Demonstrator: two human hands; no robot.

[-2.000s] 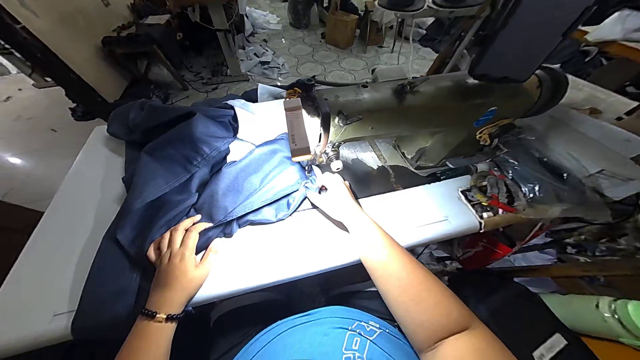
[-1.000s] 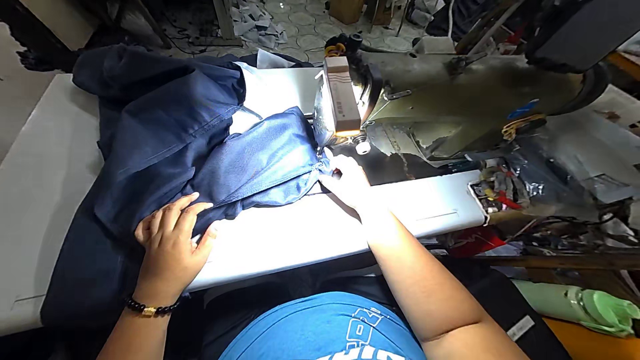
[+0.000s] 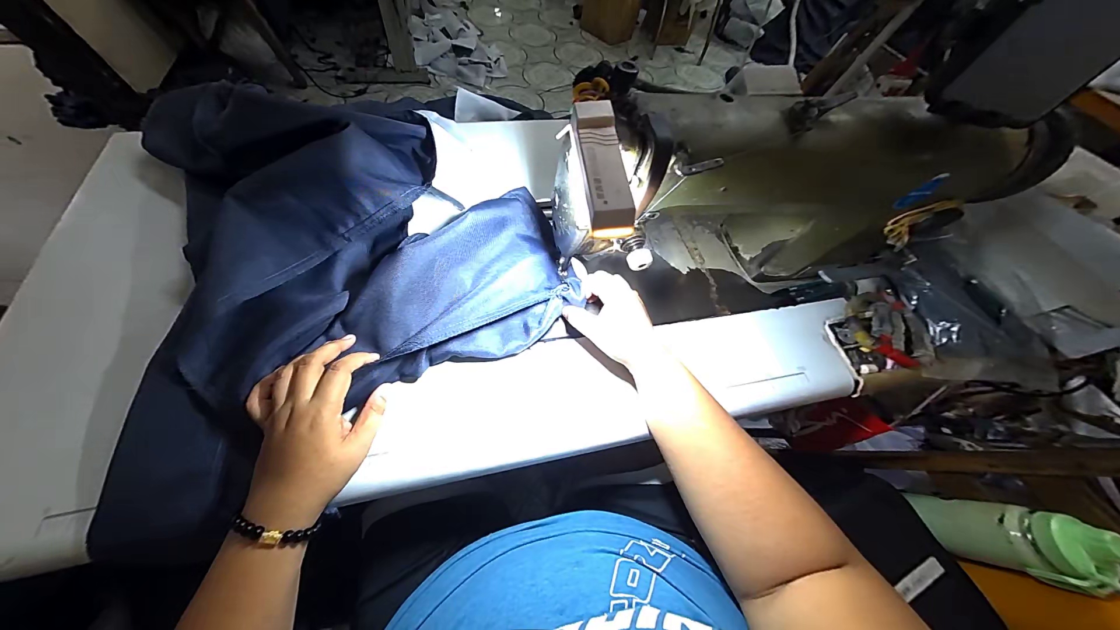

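Dark blue fabric (image 3: 289, 236) lies bunched over the left part of the white sewing table (image 3: 490, 402), and a narrower section of it runs to the needle area of an industrial sewing machine (image 3: 787, 175). My right hand (image 3: 612, 315) pinches the fabric's edge between thumb and fingers, just in front of the presser foot, which is mostly hidden. Flat on the cloth near the table's front edge rests my left hand (image 3: 315, 402), fingers spread, thumb over the white surface. A lit lamp with a box-shaped housing (image 3: 604, 171) is at the machine's head.
A compartment of small odds and ends (image 3: 875, 332) is set in the table's right end. Clear plastic (image 3: 971, 306) lies beyond it. A green bottle (image 3: 1015, 534) stands or lies at the lower right; scraps (image 3: 455, 44) litter the floor behind.
The view has shifted somewhat. My right hand still pinches the cloth near the needle area, and my left hand stays on the fabric. No other plain change shows.
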